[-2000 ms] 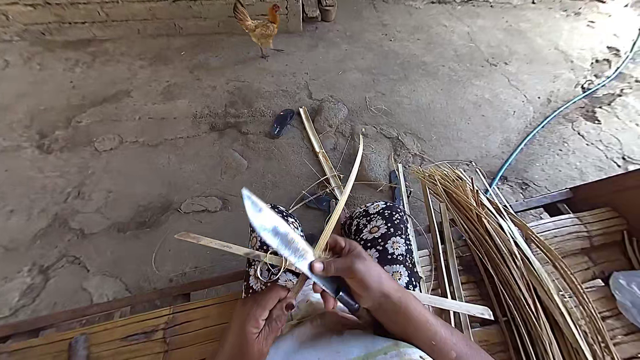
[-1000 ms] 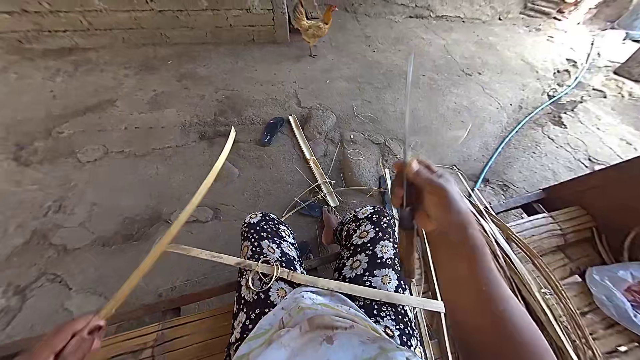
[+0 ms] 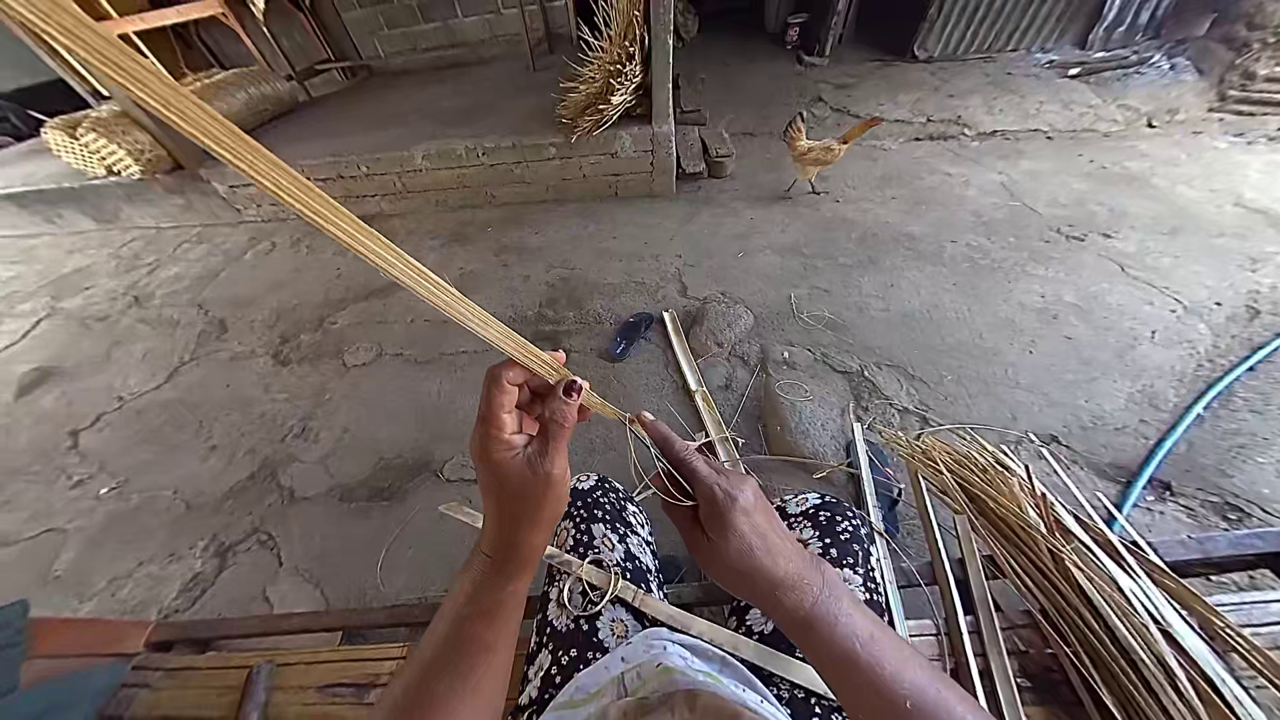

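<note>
My left hand [image 3: 530,420] pinches a long split bamboo strip [image 3: 370,245] near its lower end; the strip runs up to the top left corner and shows several lengthwise lines. At that end, my right hand [image 3: 725,500] holds a knife, of which only a thin sliver of blade edge [image 3: 655,450] shows between the fingers; the handle is hidden. Thin curled fibres hang beside the blade. Across my lap lies a flat bamboo strip [image 3: 700,625], with a small coil of thin strands [image 3: 591,586] on it.
A bundle of thin bamboo strips [image 3: 1060,560] lies on the slatted bench [image 3: 260,680] at right. On the ground are a split bamboo piece [image 3: 700,390], a dark sandal [image 3: 631,336] and a blue hose [image 3: 1200,400]. A chicken [image 3: 817,153] stands beyond.
The knife, raised at right one second ago, is now low between my hands. My left hand has come in from the lower left to above my lap. The view has tilted up.
</note>
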